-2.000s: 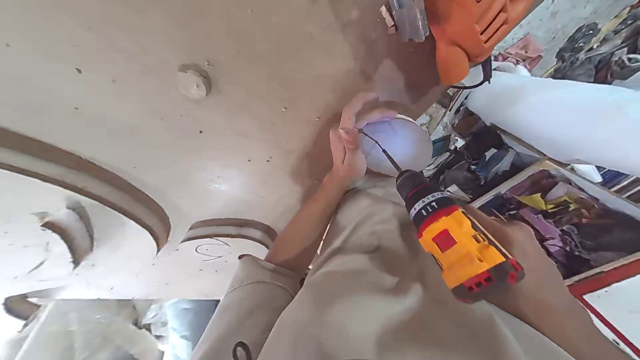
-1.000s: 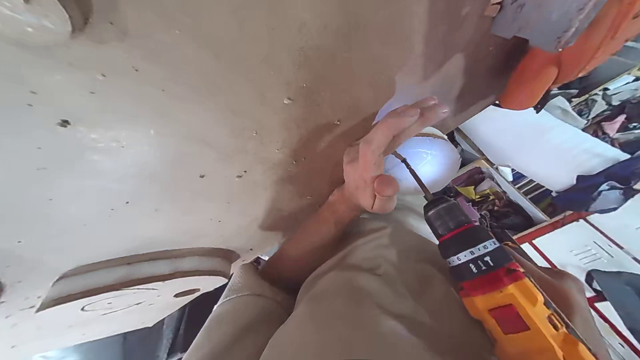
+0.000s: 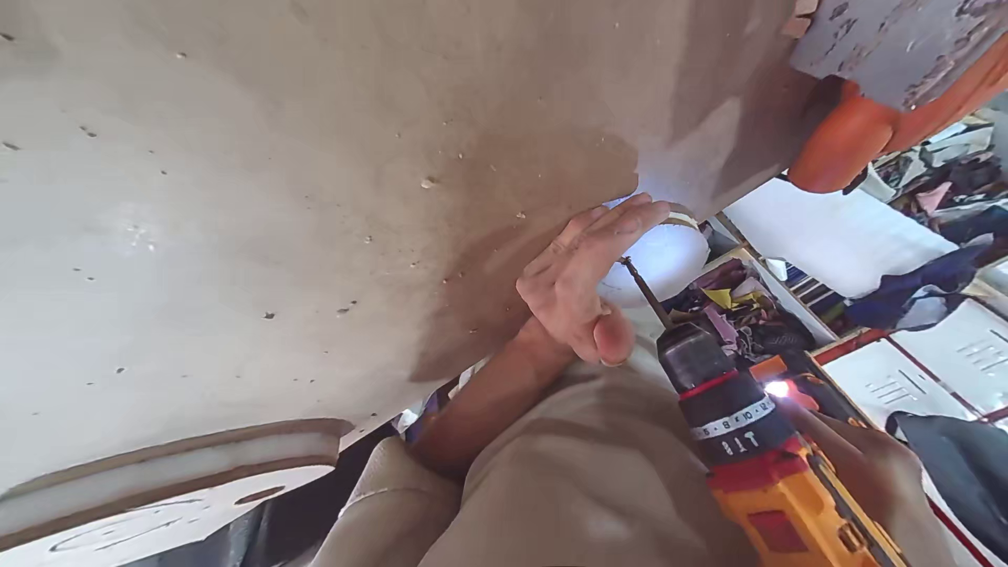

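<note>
A yellow and black cordless drill (image 3: 740,441) is gripped by my right hand (image 3: 858,457), with its work light on. The drill bit (image 3: 647,291) points up and left, its tip beside a rounded white piece (image 3: 665,256) at the table's edge. My left hand (image 3: 583,276) lies against that piece with its fingers stretched toward the upper right and the thumb apart. Whether the bit touches the piece is hard to tell. The wide brownish tabletop (image 3: 315,197) spreads out to the left of my left hand.
An orange power tool with a scuffed grey metal plate (image 3: 898,47) sits at the upper right. A layered, curved board piece (image 3: 197,472) is at the lower left. Fabric scraps (image 3: 740,307) fill a bin beside white metal cabinets (image 3: 898,378) on the right.
The view has moved closer to the tabletop and the hands. My left hand's fingers, around the white piece's left side two seconds ago, now extend over its upper edge. The drill stays in my right hand.
</note>
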